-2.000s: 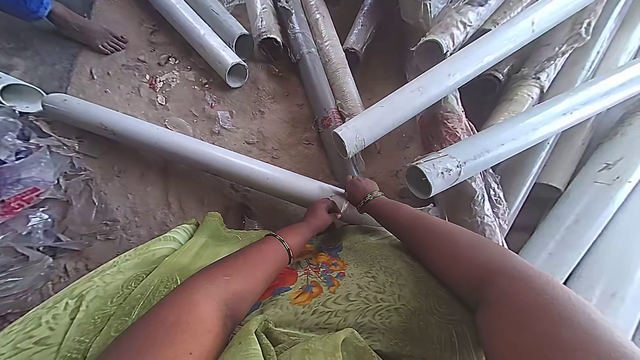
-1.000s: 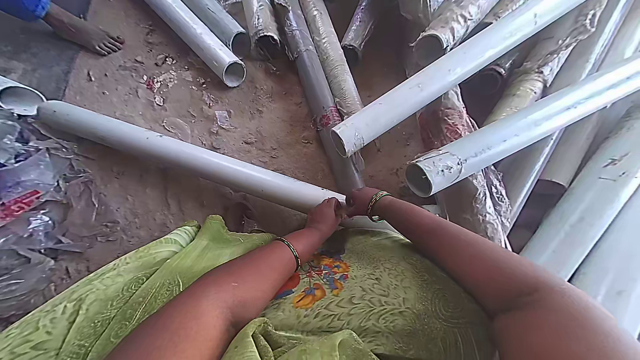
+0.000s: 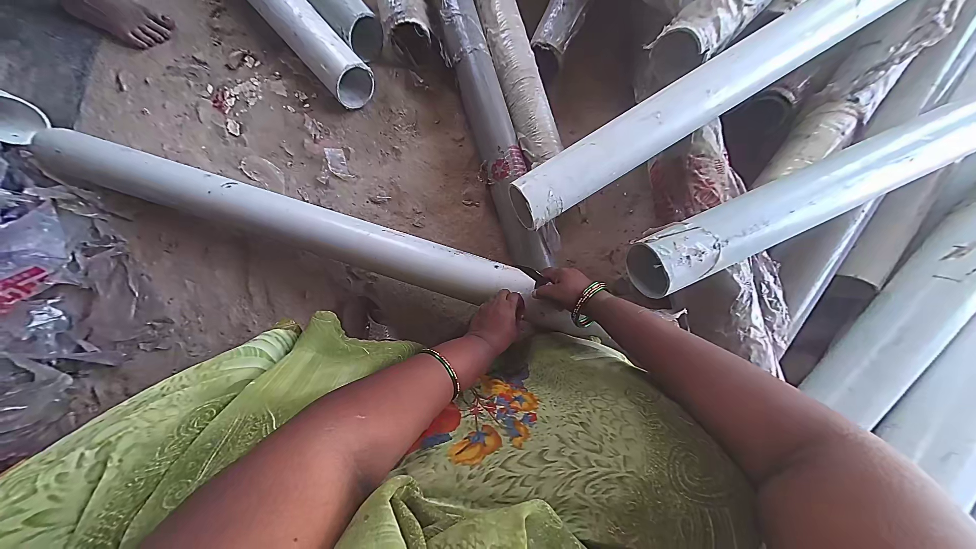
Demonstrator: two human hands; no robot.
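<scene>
A long grey-white plastic pipe (image 3: 305, 221) slants from the far left down to my lap, its near end partly over the green patterned cloth. My left hand (image 3: 499, 320) rests on the pipe with curled fingers; whether it grips the pipe or some wrap on it cannot be told. Just right of it, my right hand (image 3: 563, 288) is closed on a small dark blade (image 3: 530, 273), which lies against the pipe's upper side. The blade's handle is hidden in the fingers. Both wrists wear bangles.
Two pale pipes (image 3: 709, 114) (image 3: 808, 198) reach in from the right, their open ends close to my right hand. Several wrapped pipes (image 3: 526, 84) lie behind on the dirt floor. Crumpled plastic film (image 3: 69, 305) is heaped at left. A person's bare foot (image 3: 130, 23) stands at top left.
My hands stay at the same part of the pipe, with small shifts of the fingers. The dark blade shows plainly now beside my right hand. The pipes around have not plainly moved.
</scene>
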